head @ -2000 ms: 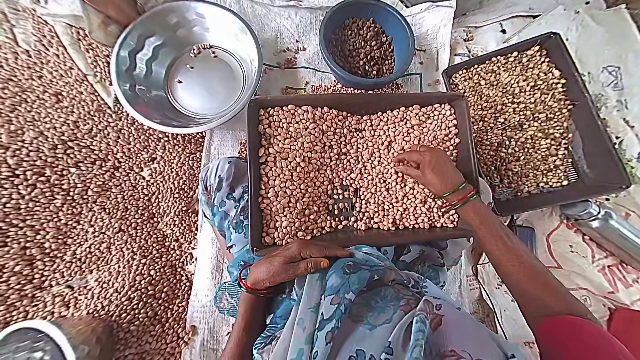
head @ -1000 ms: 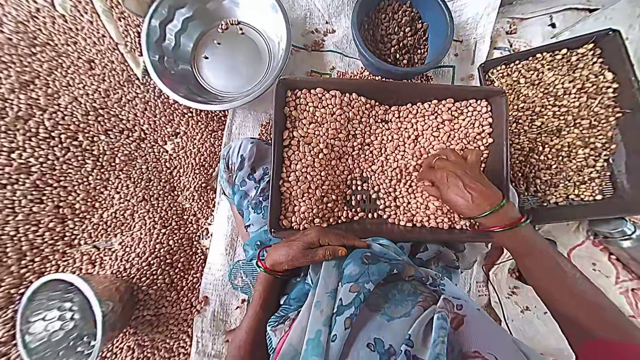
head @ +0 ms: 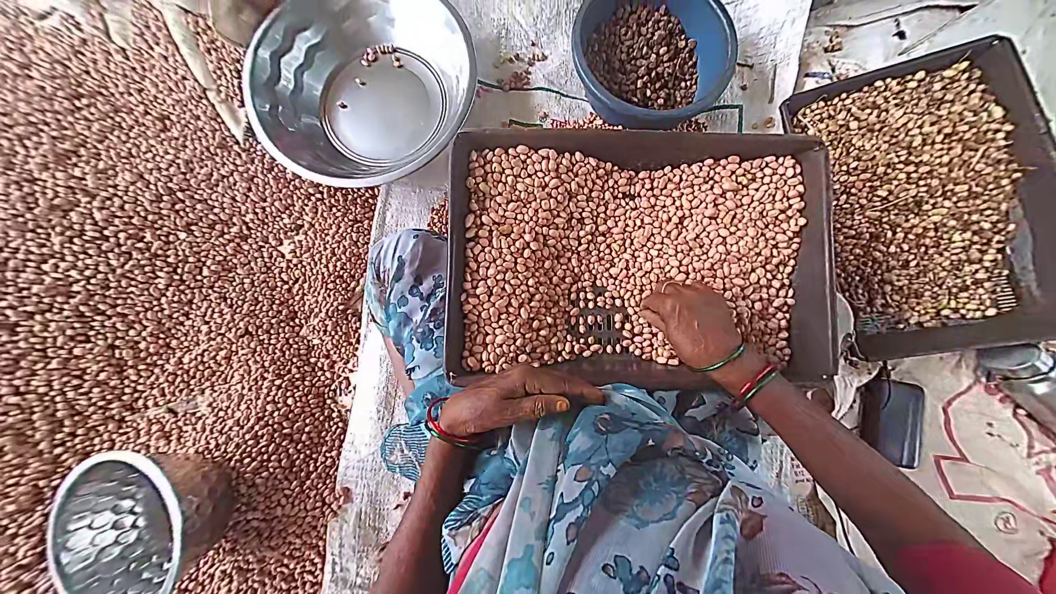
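A dark plastic tray of pinkish shelled nuts, likely peanuts, lies across my lap. My right hand rests on the nuts in the lower right part of the tray, fingers bent inward; whether a nut is between them cannot be made out. Just left of those fingers, a slotted patch of the tray's bottom shows through. My left hand lies against the tray's near edge, over the blue floral cloth, with its fingers stretched to the right and nothing visible in it.
Loose nuts cover the left side, where a metal cup lies tipped over. Beyond the tray stand a steel bowl with a few nuts and a blue bowl of darker ones. Another tray of yellowish nuts is at right, near a dark phone-like object.
My right hand has moved left and nearer to me over the nuts, to beside the slotted patch. My left hand has stayed at the tray's near edge.
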